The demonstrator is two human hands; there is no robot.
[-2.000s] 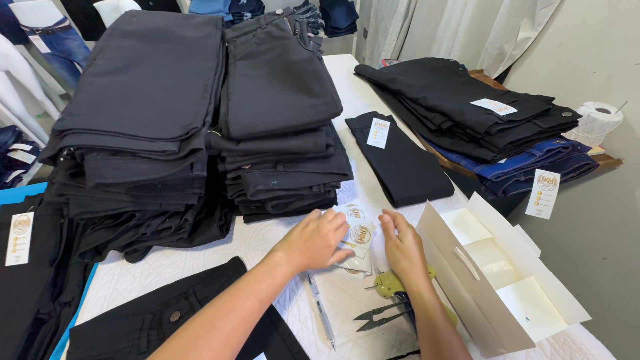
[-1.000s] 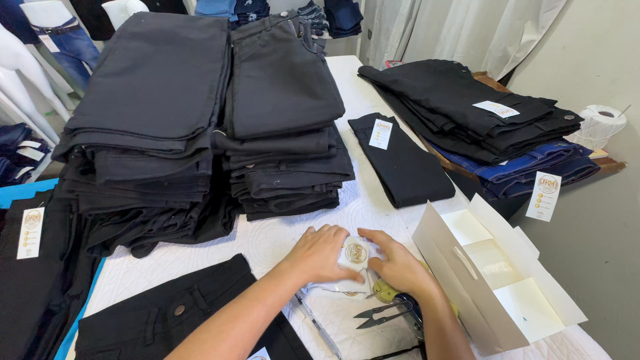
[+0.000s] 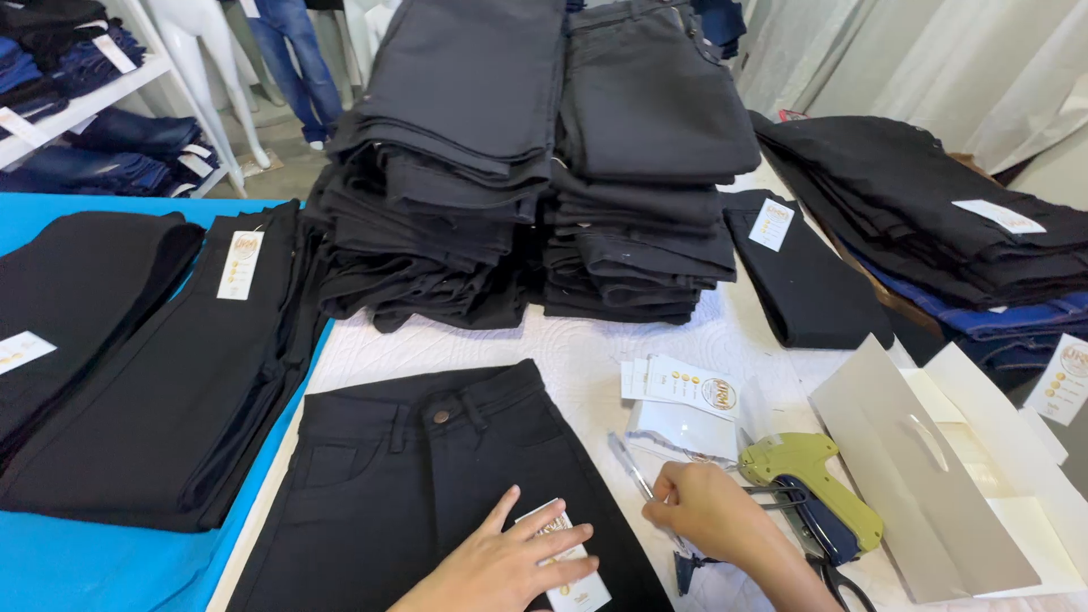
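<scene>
My left hand lies with spread fingers over a white printed hang tag on black trousers, below their waistband button. Beside the trousers, my right hand has its thumb and fingertips at a clear pen lying on the white quilted cloth; whether it grips the pen cannot be told. A fanned pile of hang tags rests beyond the pen, on a clear plastic packet. Right of my right hand lie a green tagging gun and dark-handled scissors, partly covered by my forearm.
Tall stacks of folded black trousers stand at the back. More tagged black trousers lie on a blue cloth at left. An open white cardboard box stands at right, near folded black and blue jeans.
Both hands have left the hang tags they held between them. My left hand has moved onto the trousers, my right to the pen. The tags now lie fanned out. The view has swung left.
</scene>
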